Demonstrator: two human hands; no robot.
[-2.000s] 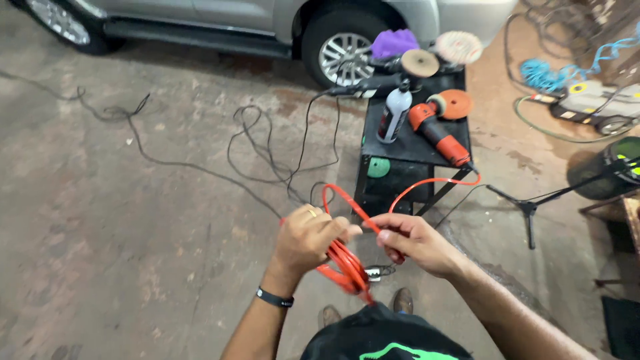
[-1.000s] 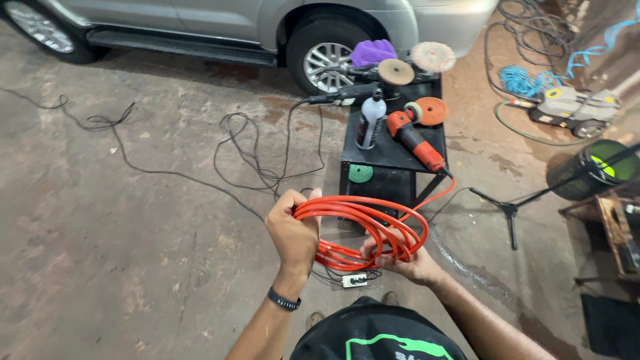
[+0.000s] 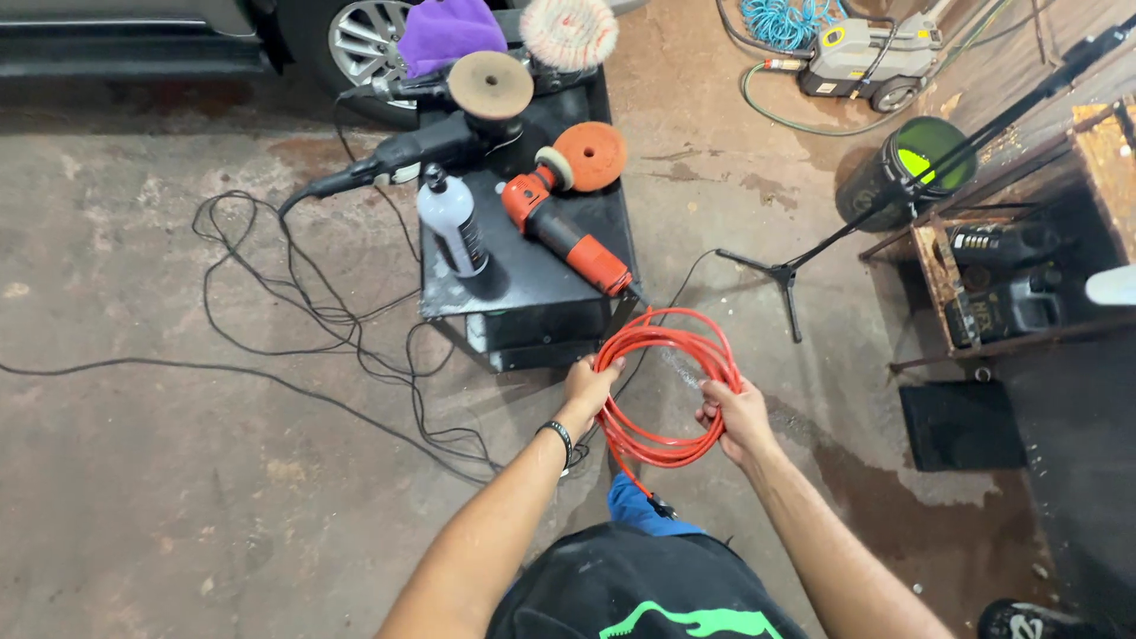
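Note:
My left hand (image 3: 590,388) grips the left side of a coiled orange power cord (image 3: 661,451), and my right hand (image 3: 735,415) grips its right side. The coil hangs as a round ring just beyond my body, with its black plug (image 3: 661,507) dangling below. The cord's upper end runs to a red and black polisher (image 3: 572,240) lying on a black cart (image 3: 532,297). An orange foam pad (image 3: 590,157) is on that polisher. Beside it stands a white bottle (image 3: 454,226). A black polisher (image 3: 426,146) with a tan pad (image 3: 491,85) lies farther back.
Black cables (image 3: 328,311) lie tangled on the floor at left. A purple cloth (image 3: 451,34) and a white wool pad (image 3: 569,34) sit at the cart's far end, near a car wheel (image 3: 364,44). Right are a tripod stand (image 3: 783,273), a bucket (image 3: 865,191), a pressure washer (image 3: 865,58) and a shelf with jugs (image 3: 1012,311).
Two seconds ago the cord was bunched at my left hand; now it is a round coil between both hands. The plug now hangs in sight below it. The view has shifted right.

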